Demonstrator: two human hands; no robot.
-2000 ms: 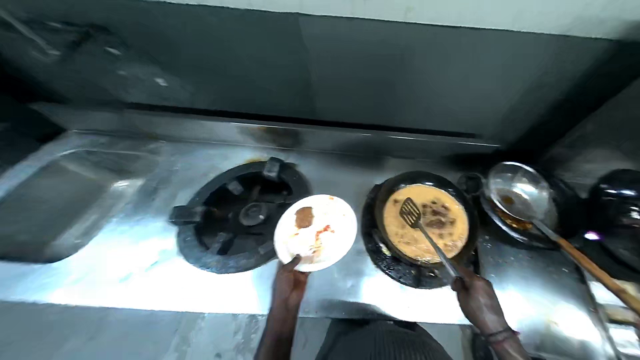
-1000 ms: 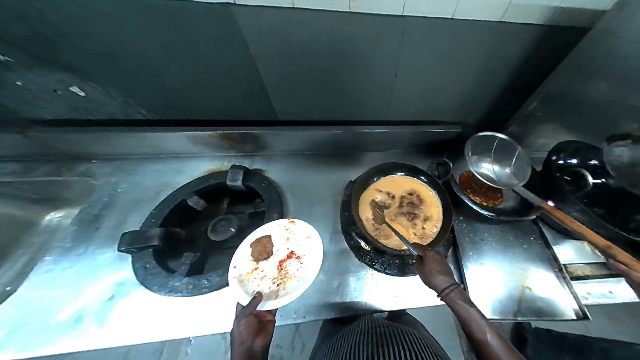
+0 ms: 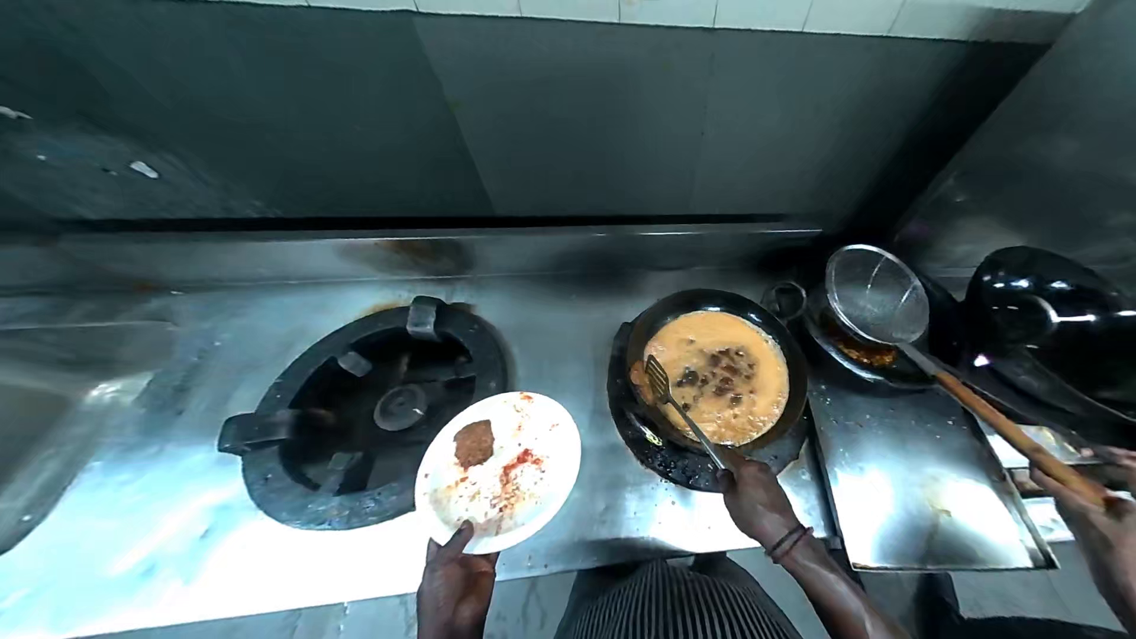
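My left hand (image 3: 457,577) grips the near rim of a white plate (image 3: 541,444), thumb on top, tilted over the counter beside the left burner. On the plate lie a brown mound of ground spice (image 3: 474,444) and red powder smears. My right hand (image 3: 754,501) is closed around the handle of a slotted metal turner (image 3: 658,377). The turner's head rests at the left side of a black pan (image 3: 796,390), in orange-brown gravy (image 3: 692,342) with dark pieces clustered at its middle. The pan sits on the right burner.
An unlit burner (image 3: 266,479) is at left, near a sink basin (image 3: 53,399). At right, another person's hands (image 3: 1096,524) hold a wooden-handled mesh strainer (image 3: 877,293) over a pan with reddish-brown food (image 3: 865,351). A black wok (image 3: 1038,311) stands beyond. A steel panel (image 3: 923,497) lies below.
The turner's head has moved toward the left side of the pan. The other person's hands have come further into view at right. The view has shifted somewhat.
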